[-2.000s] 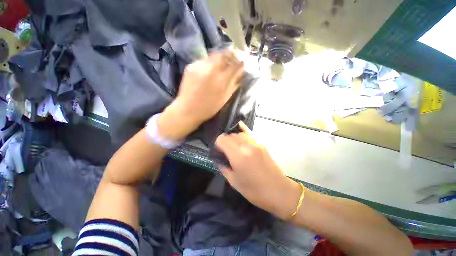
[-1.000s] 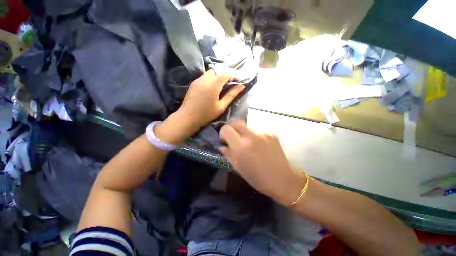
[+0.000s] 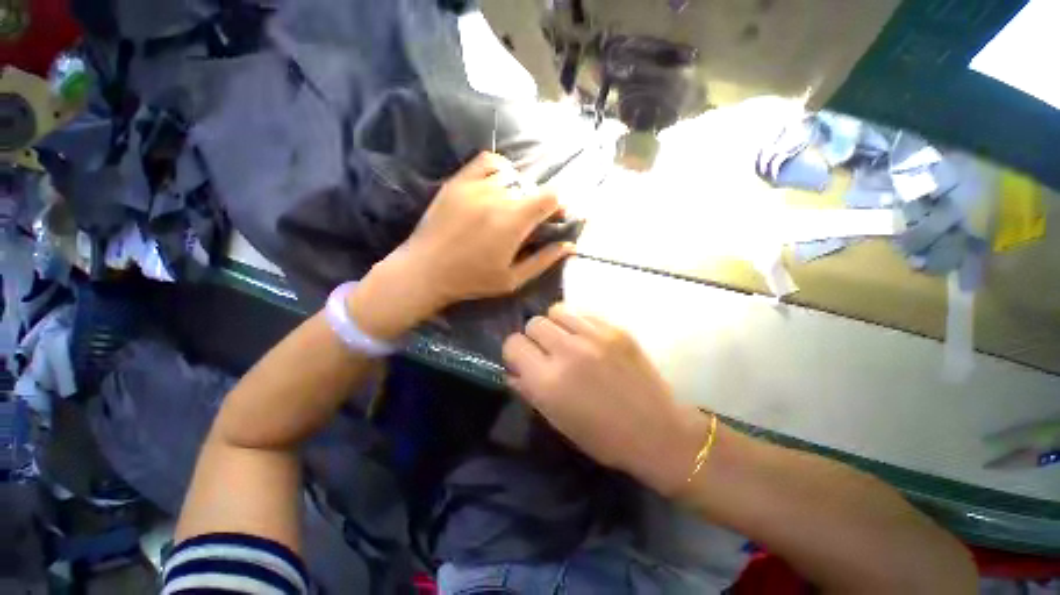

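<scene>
A large dark grey garment (image 3: 273,151) lies heaped left of the needle and reaches under the brightly lit head of the sewing machine (image 3: 651,81). My left hand (image 3: 482,233) grips the cloth just in front of the needle, thumb and fingers pinching its edge. My right hand (image 3: 587,384) is at the table's front edge, below my left hand, with bent fingers against the dark cloth; its fingertips hold the cloth's near part. Glare hides the presser foot and the cloth beneath it.
Pale grey-blue small pieces (image 3: 930,198) lie right of the needle, beside a yellow label (image 3: 1019,213). A white strip (image 3: 959,325) hangs below them. Thread snips (image 3: 1029,444) lie at the far right. Small dark cut pieces (image 3: 157,174) are piled at the far left. The table edge (image 3: 918,500) is green.
My left hand first opened from flat on the cloth to a pinch, then moved slightly down. The cloth by the needle has been shifted and bunched. My right hand has moved slightly down.
</scene>
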